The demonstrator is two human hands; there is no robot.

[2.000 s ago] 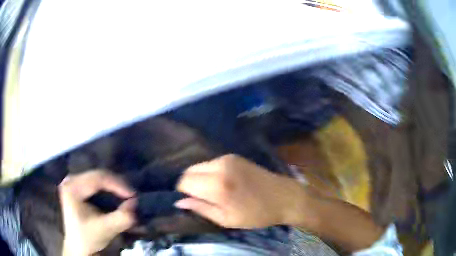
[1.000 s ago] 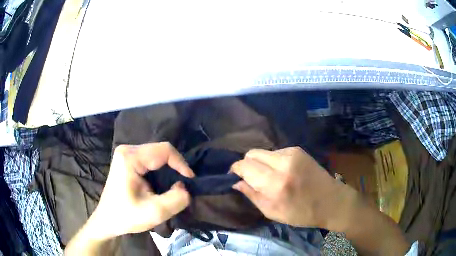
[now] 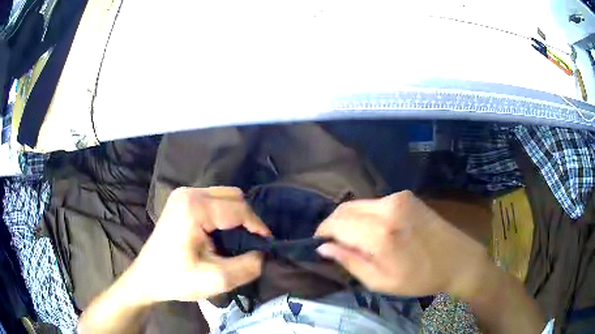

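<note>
A brown garment (image 3: pixel 209 156) lies on the lap, partly under the table's front edge. A dark band (image 3: pixel 293 250) runs along its opening, with dark cloth (image 3: pixel 287 212) showing inside. My left hand (image 3: pixel 202 244) pinches the band between thumb and fingers at its left part. My right hand (image 3: pixel 391 244) pinches the band a short way to the right. The stretch of band between the fingertips is held level. The fingertips hide parts of the band.
The white table (image 3: pixel 261 59) spans the top, with a ruler tape (image 3: pixel 443 101) along its front edge. Snips (image 3: pixel 553 57) lie at its right. More brown cloth (image 3: pixel 98 222) hangs at left, plaid fabric (image 3: pixel 564 163) at right. A yellow-brown piece (image 3: pixel 512 228) stands at lower right.
The blurred view has become clear and shows more of the table. Since the last earlier frame both hands have shifted slightly right with the band, and the garment's opening shows wider.
</note>
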